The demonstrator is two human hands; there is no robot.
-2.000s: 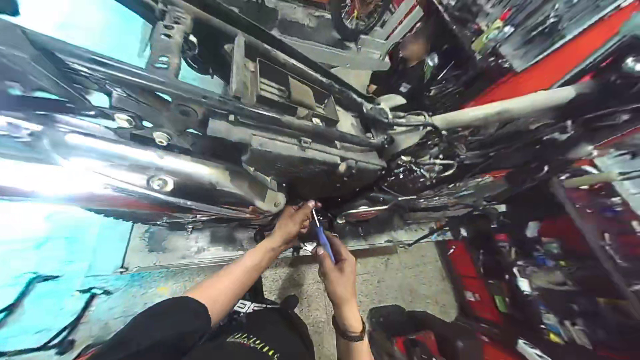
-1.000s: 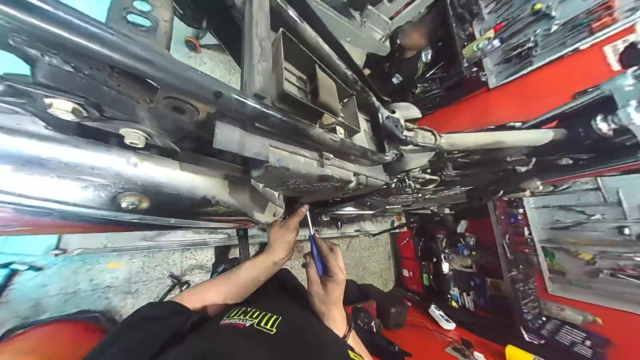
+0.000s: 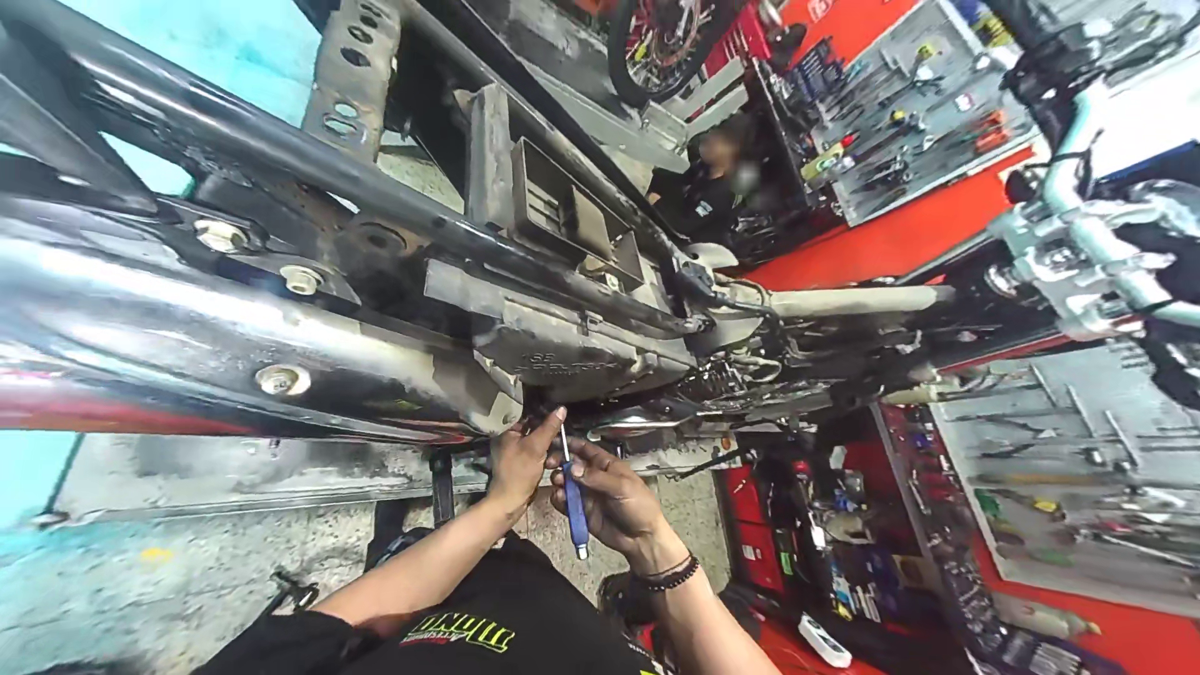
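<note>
A screwdriver with a blue handle [image 3: 575,511] is held in my right hand [image 3: 614,497], its metal shaft pointing up toward the motorcycle. My left hand [image 3: 525,459] is beside the shaft's upper end, thumb raised near the tip, fingers partly hidden below the bike; whether it pinches anything does not show. Just above both hands is the dark plastic side housing [image 3: 581,356] of the motorcycle. The exhaust silencer [image 3: 234,328] runs to the left, and the black frame tube [image 3: 394,202] passes above. What the tip touches is hidden.
A metal lift platform [image 3: 281,473] lies under the bike. Another person [image 3: 712,192] is beyond it, near a spoked wheel [image 3: 661,47]. Tool boards hang at upper right [image 3: 909,112] and right [image 3: 1059,469]. Handlebars [image 3: 1078,216] stick out at right, and a red tool cabinet [image 3: 755,539] stands at lower right.
Both hands stay below the side housing, with the screwdriver still in the right one. The right hand's fingers have spread out more around the handle's upper end. The view has shifted.
</note>
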